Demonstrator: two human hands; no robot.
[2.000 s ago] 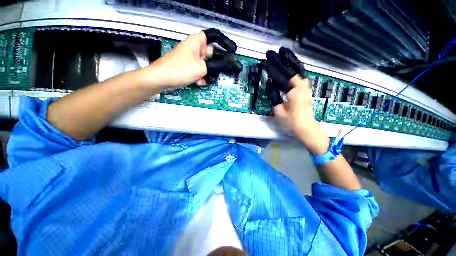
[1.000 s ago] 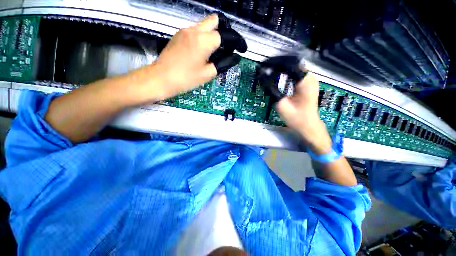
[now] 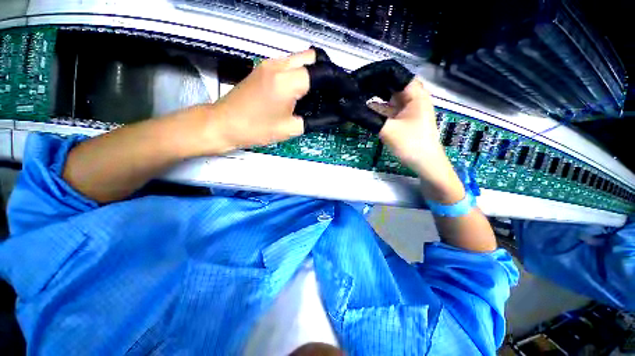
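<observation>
A green circuit board (image 3: 327, 147) lies in the conveyor channel in front of me. My left hand (image 3: 292, 97) is over it, with black finger cots on the fingers. My right hand (image 3: 400, 104), also in black finger cots and with a blue strap (image 3: 454, 203) at the wrist, meets it from the right. The covered fingertips of both hands come together just above the board. Any small dark component between them cannot be told apart from the black covers. The hands hide the upper part of the board.
White conveyor rails (image 3: 292, 179) run along both sides. More boards (image 3: 536, 177) with dark upright parts curve away right. A dark gap lies left, with another board (image 3: 24, 73) beyond. Stacked ridged trays (image 3: 550, 66) are at upper right. Another person's blue sleeve shows at right.
My right hand has moved left and its fingertips now meet those of my left hand, which has lowered slightly. A small dark piece seen at the board's near edge a second ago no longer shows.
</observation>
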